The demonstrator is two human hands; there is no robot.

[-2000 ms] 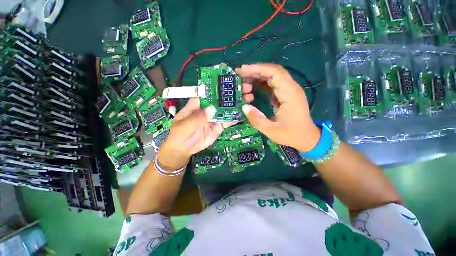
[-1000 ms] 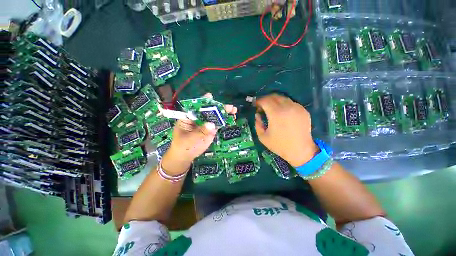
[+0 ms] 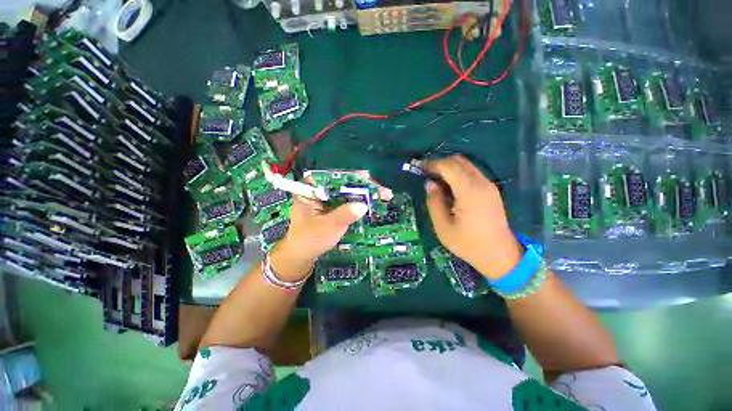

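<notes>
My left hand (image 3: 309,233) grips a green circuit board (image 3: 337,185) with a dark display, tilted, in front of me. A white connector piece (image 3: 295,187) sticks out from the board's left side, beside the end of the red lead (image 3: 353,118). My right hand (image 3: 469,217) holds a small dark stick with a metal end (image 3: 412,168) between thumb and fingers. The stick's tip points left towards the held board and is apart from it. Joined circuit boards (image 3: 398,266) lie on the mat just below the held board.
More boards (image 3: 215,250) lie at the left of the mat. A black rack (image 3: 138,301) of boards stands far left. A clear blister tray (image 3: 594,148) with boards is at right. A tape roll (image 3: 133,19) and instruments (image 3: 417,16) are at the back. Thin black leads lie behind my right hand.
My right hand has let go of the board and moved right, and now holds the dark stick. My left hand has lowered and tilted the board. The camera view has shifted, showing instruments at the back.
</notes>
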